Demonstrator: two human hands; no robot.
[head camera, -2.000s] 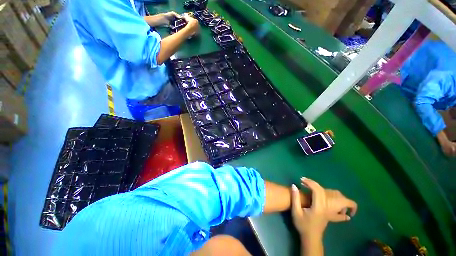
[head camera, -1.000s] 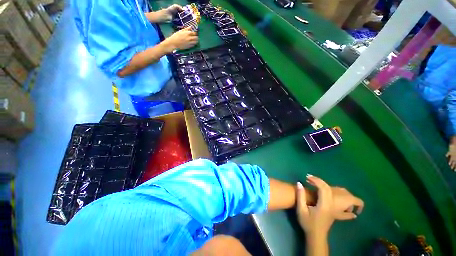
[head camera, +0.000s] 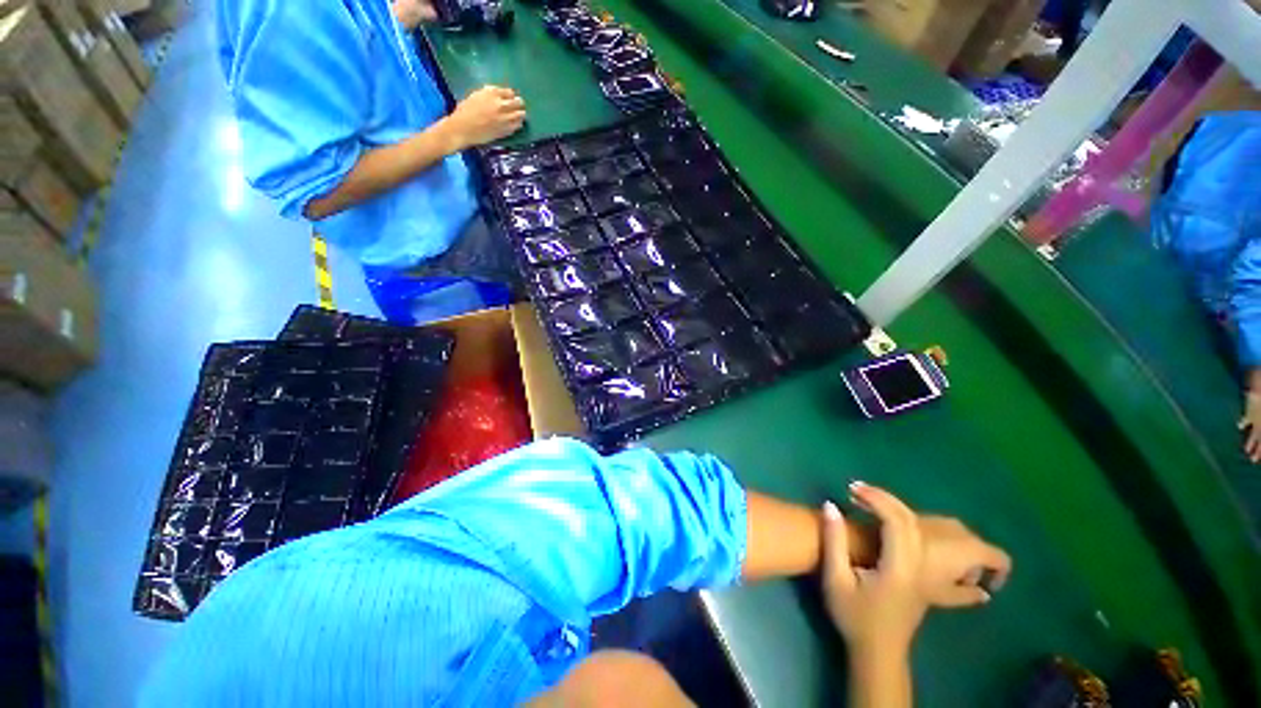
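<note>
My left hand (head camera: 960, 564) is over the green bench, its fingers loosely curled with no object seen in them. My right hand (head camera: 878, 574) comes from the bottom edge and is closed around my left wrist. A display module (head camera: 902, 385) with a grey window, white border and orange tail lies on the bench beyond my hands. A large shiny black blister tray (head camera: 650, 277) lies flat on the bench, left of the module. Its pockets look all black.
Black trays (head camera: 270, 450) stand at lower left beside an open carton (head camera: 550, 387) with red plastic (head camera: 477, 422). A person in blue (head camera: 325, 125) sits at upper left near more modules (head camera: 629, 76). A pale post (head camera: 1016, 173) rises behind the tray. Dark parts (head camera: 1065, 685) sit at lower right.
My hands keep the same hold. The view has shifted slightly. The neighbour's hands have moved apart, and one rests on the bench near the tray.
</note>
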